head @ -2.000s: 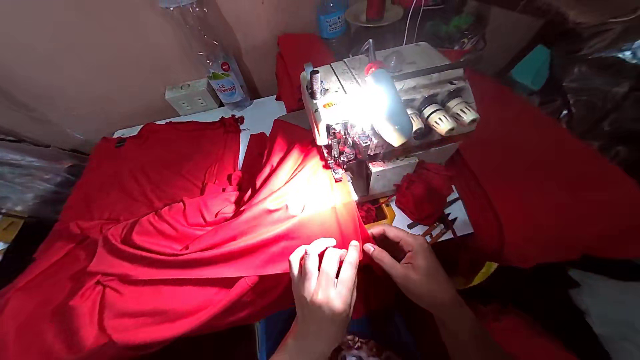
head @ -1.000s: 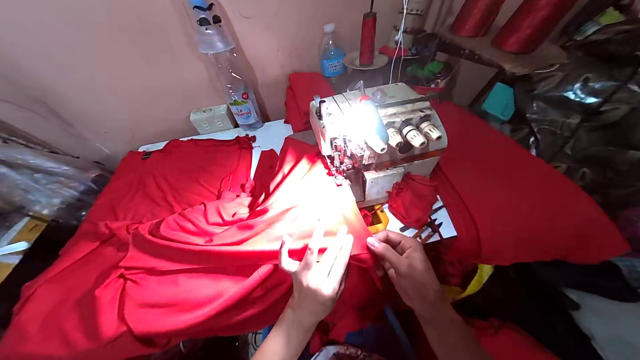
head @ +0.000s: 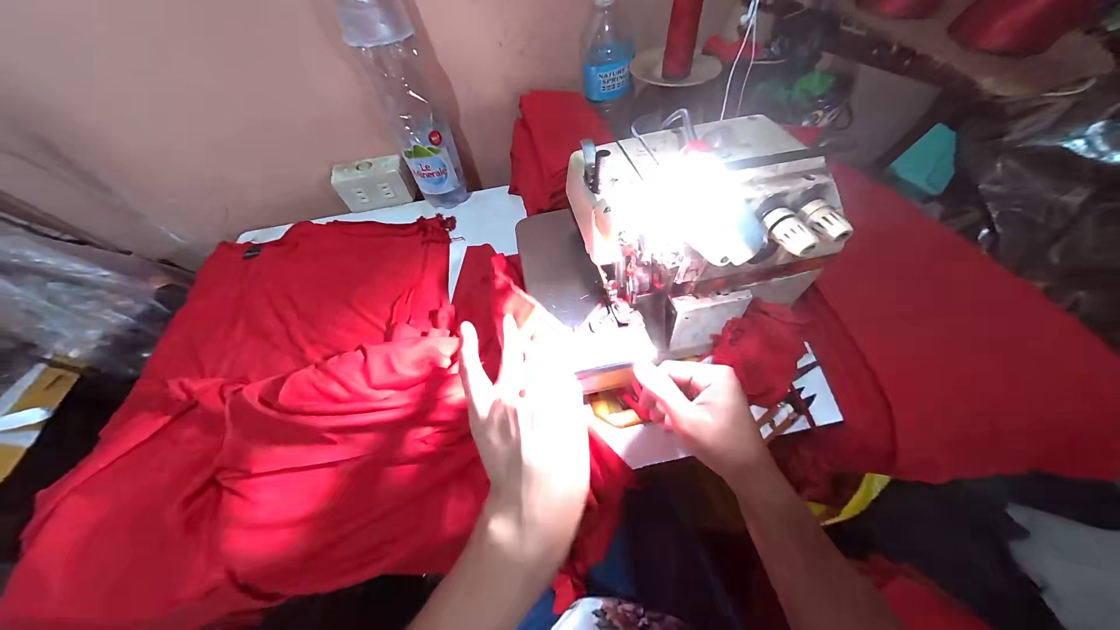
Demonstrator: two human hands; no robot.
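Note:
The red fabric garment (head: pixel 350 437) lies bunched over the left of the table, beside a serger sewing machine (head: pixel 700 219) whose lamp glares. My left hand (head: pixel 525 411) is raised at the fabric's right edge, its fingers spread and touching or just over the cloth; glare hides part of it. At the front of the machine's bed, my right hand (head: pixel 691 402) has its thumb and forefinger together near the plate edge. Whether a bit of cloth is between them cannot be told. The machine's metal plate (head: pixel 560 271) shows, with the needle area behind it.
Behind stand a plastic bottle (head: pixel 429 157), a wall socket box (head: pixel 374 183), another bottle (head: pixel 608 61) and a red thread cone (head: pixel 682 39). Red cloth (head: pixel 962 350) spreads at the right. A crumpled red scrap (head: pixel 759 350) and small tools (head: pixel 783 416) lie before the machine.
The red fabric has moved left off the machine's plate, which it covered before. My left hand has moved left and up with its fingers spread; my right hand is nearer the machine.

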